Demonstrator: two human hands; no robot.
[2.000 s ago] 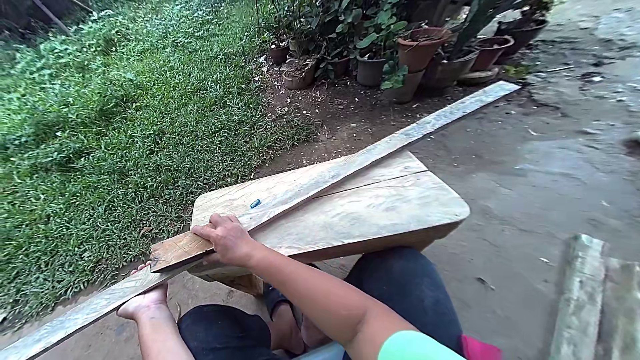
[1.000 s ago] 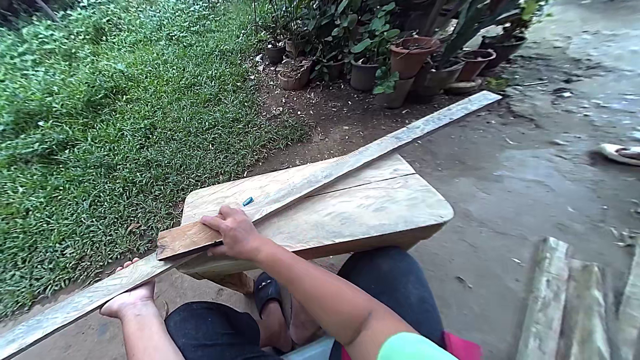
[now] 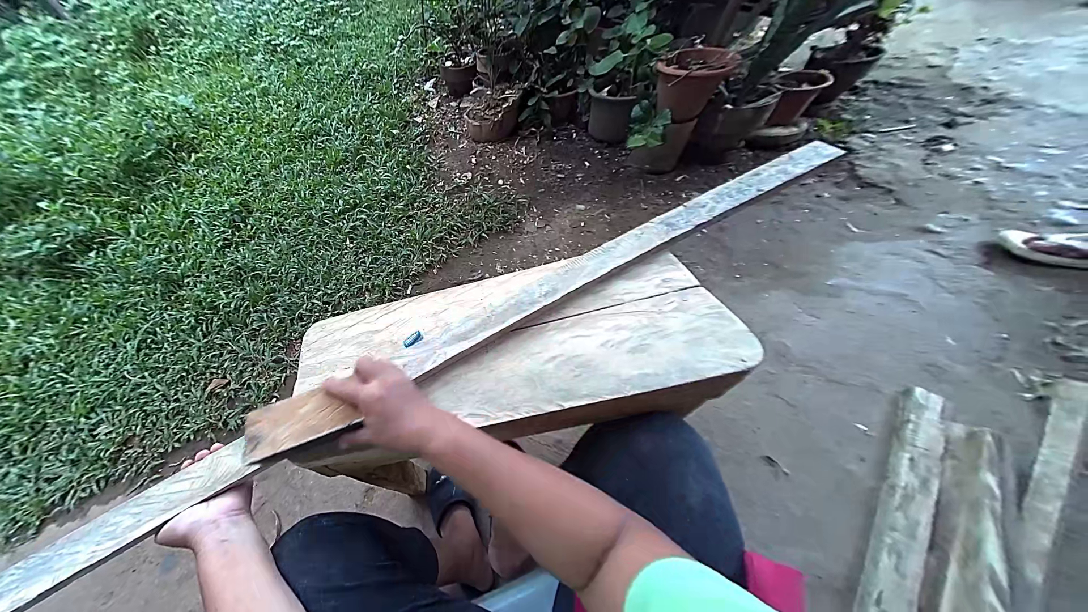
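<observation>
A long, narrow wooden board (image 3: 629, 246) lies diagonally across a low wooden table (image 3: 595, 357), both its ends reaching past the tabletop. My left hand (image 3: 212, 506) holds the board from below, left of the table, with fingertips showing at its far edge. On top of the board rests a short brown wood piece (image 3: 297, 421), lined up along it. My right hand (image 3: 387, 408) grips the short piece and the board together near the table's left edge; its thumb is partly hidden. A small blue-green object (image 3: 413, 339) sits on the tabletop beside the board, too small to identify.
Several wooden planks (image 3: 905, 501) lie on the ground at the lower right. Potted plants (image 3: 697, 81) stand beyond the table, near the board's far end. Grass (image 3: 212, 187) spreads at the left. A shoe or sandal (image 3: 1045, 246) shows at the right edge. My knees are against the table's near side.
The short wood piece and my right hand on it have shifted slightly along the board toward its lower-left end. My left hand stays under the board. The view has turned a little.
</observation>
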